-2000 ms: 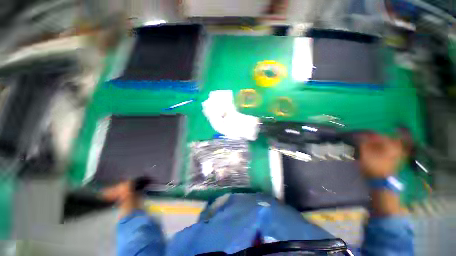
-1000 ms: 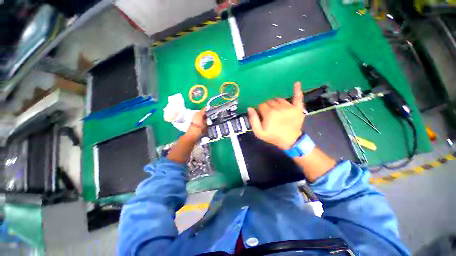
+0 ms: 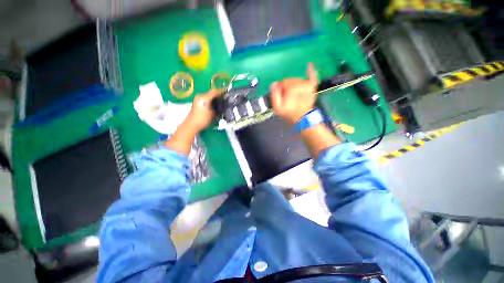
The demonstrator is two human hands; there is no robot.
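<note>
A long dark board assembly (image 3: pixel 246 108) with a row of white-silver blocks and a wire loop at its left part lies across the mat in front of me. My left hand (image 3: pixel 204 110) grips its left end. My right hand (image 3: pixel 294 99) is closed around its middle, with one finger or thumb pointing up. The board's right part sticks out beyond my right hand. A black-topped chassis tray (image 3: pixel 273 145) lies under and nearer to me than the board. The view is somewhat blurred.
Dark chassis trays lie at near left (image 3: pixel 80 182), far left (image 3: pixel 66 72) and far side (image 3: pixel 268 22). A yellow tape roll (image 3: pixel 193 51), thin yellow rings (image 3: pixel 181 85), a white wipe (image 3: pixel 157 110), a clear bag (image 3: pixel 199 163) and a corded black screwdriver (image 3: pixel 366 93) lie on the green mat (image 3: pixel 149 47).
The view has turned and shifted. Two seconds ago my hands were wide apart; one second ago both were on the board, and they still are.
</note>
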